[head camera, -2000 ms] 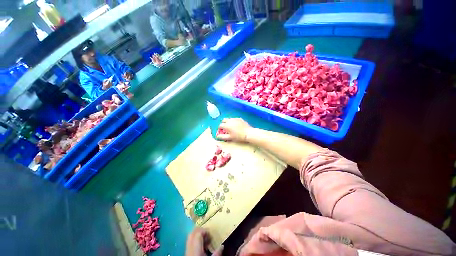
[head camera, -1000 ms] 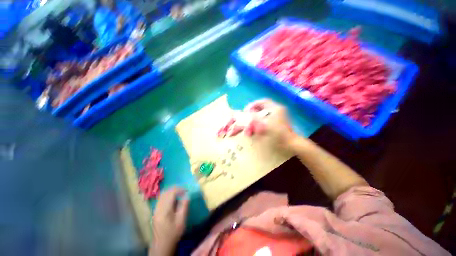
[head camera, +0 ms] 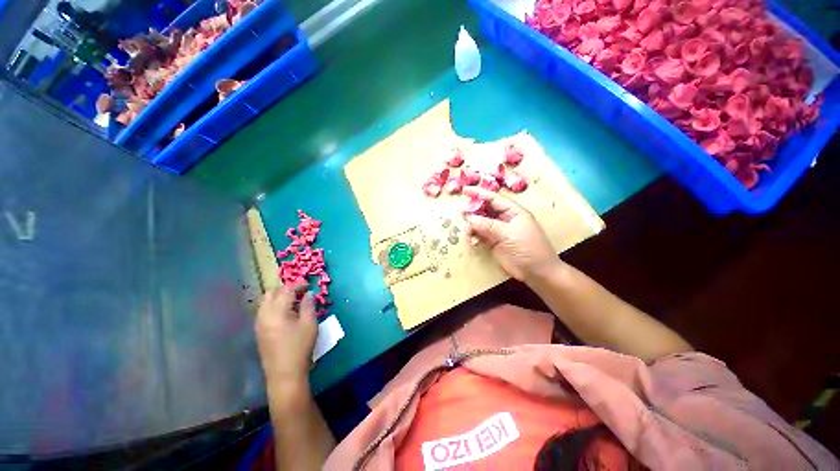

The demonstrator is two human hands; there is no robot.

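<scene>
My right hand [head camera: 509,234] is over the yellow-tan cardboard [head camera: 419,308] and holds a cupped pink part [head camera: 474,201] at its fingertips. Several cupped pink parts [head camera: 453,184] lie on the cardboard just beyond it. A round green cap [head camera: 400,255] sits near the cardboard's left edge, with small grey-brown marks beside it. My left hand [head camera: 287,324] is at the near end of the pile of small pink parts [head camera: 304,256]; its fingertips touch or cover the pile, and I cannot tell if they grip a part.
A large blue tray [head camera: 635,122] heaped with pink shells is at the upper right. A white squeeze bottle [head camera: 467,57] stands beyond the cardboard. Stacked blue bins [head camera: 230,101] are at the upper left. A grey metal panel [head camera: 120,276] is at left, and a white slip [head camera: 327,338] lies near my left hand.
The view has tilted down and nearer. My right hand has come back from beside the bottle to mid-cardboard, and more cupped parts lie there. My left hand has moved from the cardboard's near corner to the small-part pile.
</scene>
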